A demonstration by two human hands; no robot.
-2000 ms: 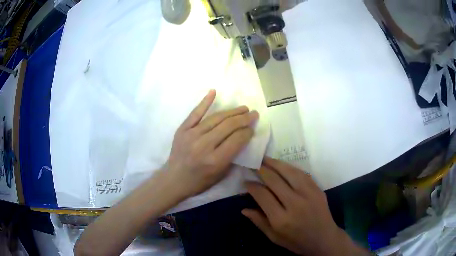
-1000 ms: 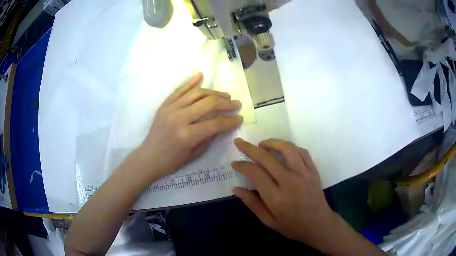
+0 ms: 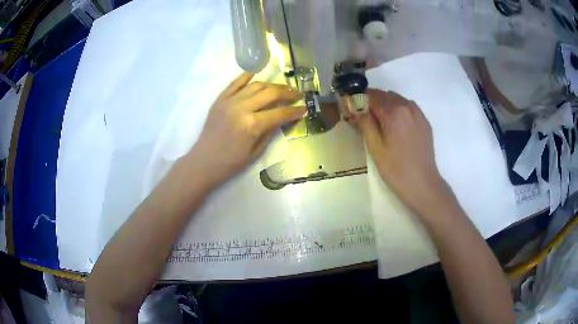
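Note:
The presser foot and needle (image 3: 310, 104) sit in the lamp glow, over a lit scrap of cloth on the metal plate. My left hand (image 3: 244, 123) lies left of the foot on thin white cloth (image 3: 184, 107), fingertips close beside the foot. Whether they pinch the cloth cannot be told. My right hand (image 3: 402, 142) is right of the foot, fingers bent and partly hidden behind the tension dial (image 3: 355, 88); what its fingertips touch cannot be seen. A large white sheet (image 3: 402, 234) runs under my right hand and forearm.
The machine head (image 3: 431, 31) spans the top, with a rounded grey-white guard (image 3: 249, 38) at left. The slide plate slot (image 3: 317, 176) and printed ruler scale (image 3: 253, 248) show nearer me. A blue tray (image 3: 38, 183) is at left, white strips (image 3: 548, 152) hang at right.
Both hands have moved forward to the needle area, the right one up beside the dial. The cloth has left the bed's front, uncovering the slot and ruler. The right sheet's near edge has shifted.

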